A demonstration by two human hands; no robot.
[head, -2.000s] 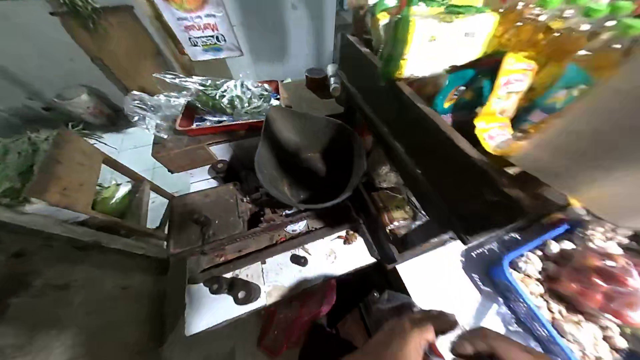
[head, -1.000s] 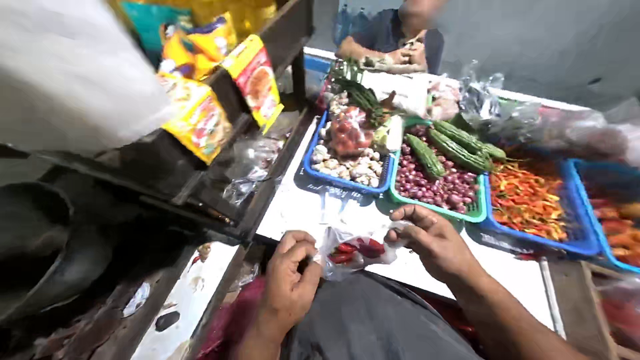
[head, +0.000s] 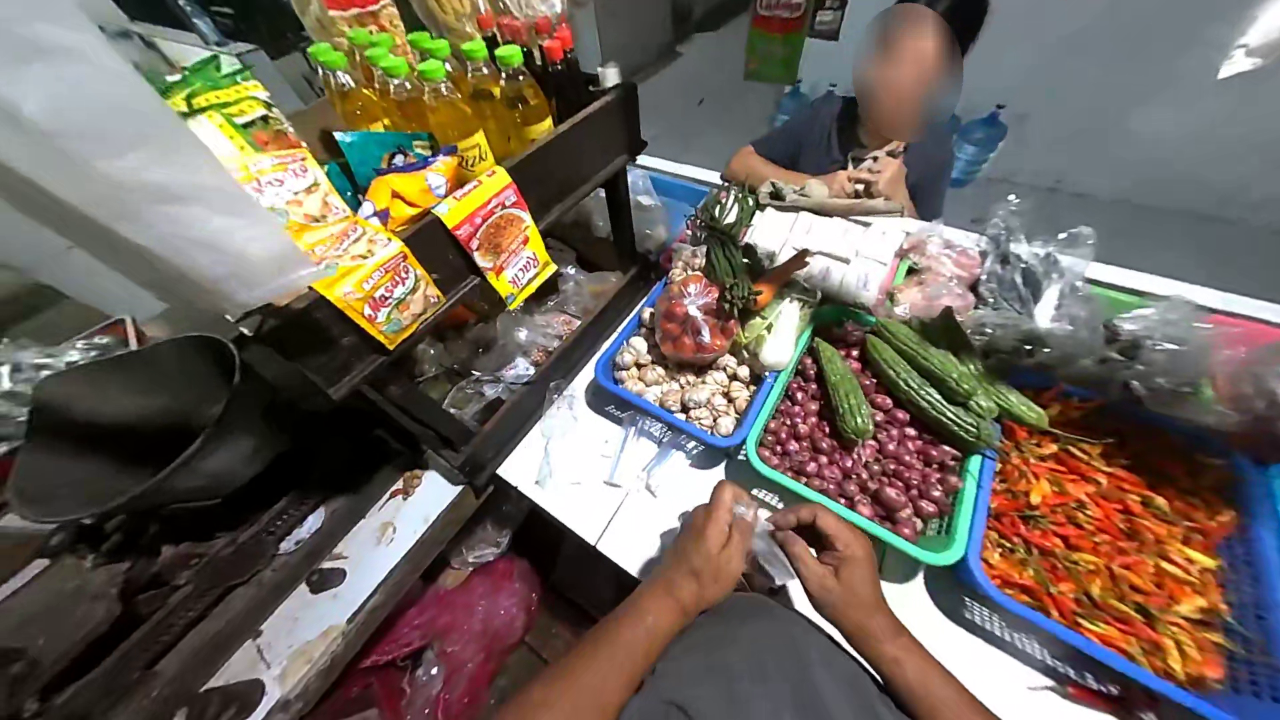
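Observation:
My left hand point(head: 707, 545) grips one side of a small clear plastic bag point(head: 768, 552), near the front edge of the white tiled counter point(head: 600, 500). The fingers of my right hand point(head: 822, 556) pinch the bag's other side. What the bag holds is hidden from view. Beyond my hands stand a blue basket of garlic point(head: 690, 395) with a bag of tomatoes point(head: 692, 322) on it, and a green basket of shallots point(head: 880, 470) with bitter gourds point(head: 925, 392) on top. Flat clear plastic bags point(head: 635, 455) lie in front of the garlic.
A blue basket of chilies point(head: 1110, 540) is at the right. At the left are a dark wooden shelf point(head: 590, 125) with oil bottles point(head: 440, 100) and seasoning packets point(head: 497, 237), and a black weighing-scale pan point(head: 130, 425). A person point(head: 840, 140) leans at the counter's far side.
The small bag, which showed red contents a second ago, is now gathered between my hands, which are closer together. The view has swung right since two seconds ago.

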